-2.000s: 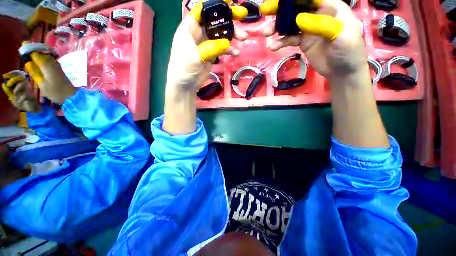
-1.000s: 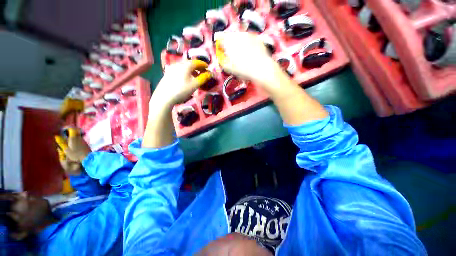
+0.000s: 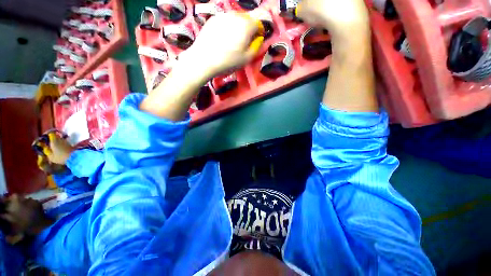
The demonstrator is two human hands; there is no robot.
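The pink foam tray (image 3: 253,89) lies in front of me, with looped smartwatches in its pockets. A watch with a pale strap (image 3: 278,60) sits in the front row. My left hand (image 3: 229,42) is over the tray's middle, its yellow-cotted fingers at a dark watch; the fingertips are partly hidden, so a grip cannot be told. My right hand (image 3: 339,15) is at the upper edge of the picture, farther right over the tray. Its yellow-cotted fingertip touches or nears another pale-strapped watch (image 3: 289,7); its other fingers are hidden.
Stacked pink trays with watches stand at the right (image 3: 430,91). More trays stand at the left (image 3: 119,81), with a white paper slip (image 3: 76,127) and clear film. A neighbouring person's hand (image 3: 56,151) holds a dark watch. The green bench edge (image 3: 237,124) runs below my tray.
Two seconds ago both hands held up dark watches, the left one's screen lit. Since one second ago, my hands have moved right along the tray, and the view has shifted.
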